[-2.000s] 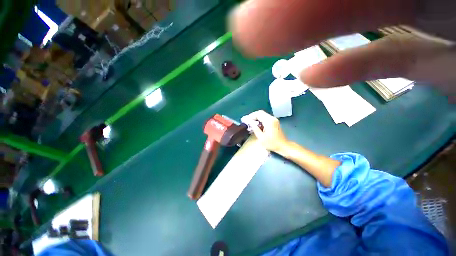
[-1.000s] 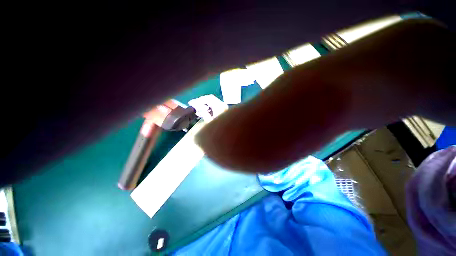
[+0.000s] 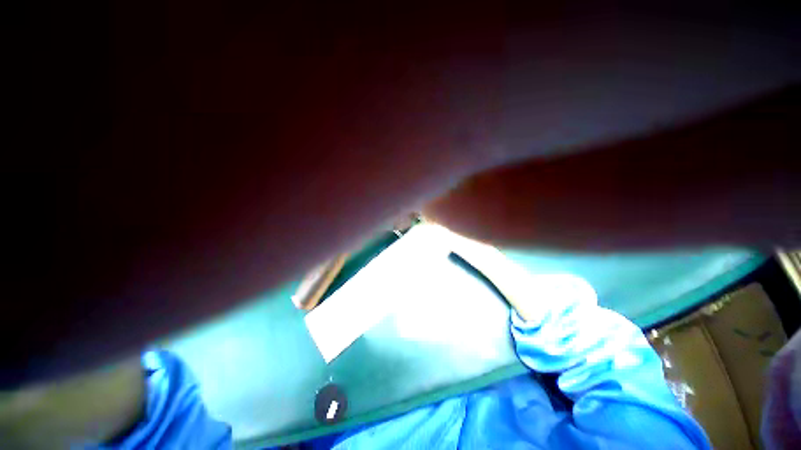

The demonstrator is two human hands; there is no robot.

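A white strip sheet lies slanted on the dark-green mat. Beside its left edge shows the blurred handle end of a dark-red appliance; its head is hidden. My right hand is at the sheet's upper end, washed out by glare, so its fingers and any hold cannot be made out. My left sleeve is at the lower left, with a blurred skin-toned shape beside it, perhaps my left hand or wrist; its fingers do not show. A black disc with a white mark lies near the mat's front edge.
Large, dark, out-of-focus fingers or a hand close to the lens cover the upper half; whose they are cannot be told. The green bench edge curves at the right. Beyond it are brown cardboard and part of a person's pinkish sleeve.
The dark shape at the lens has spread over the appliance head and the papers behind. The view has shifted, my left sleeve shows more, and glare has grown around my right hand.
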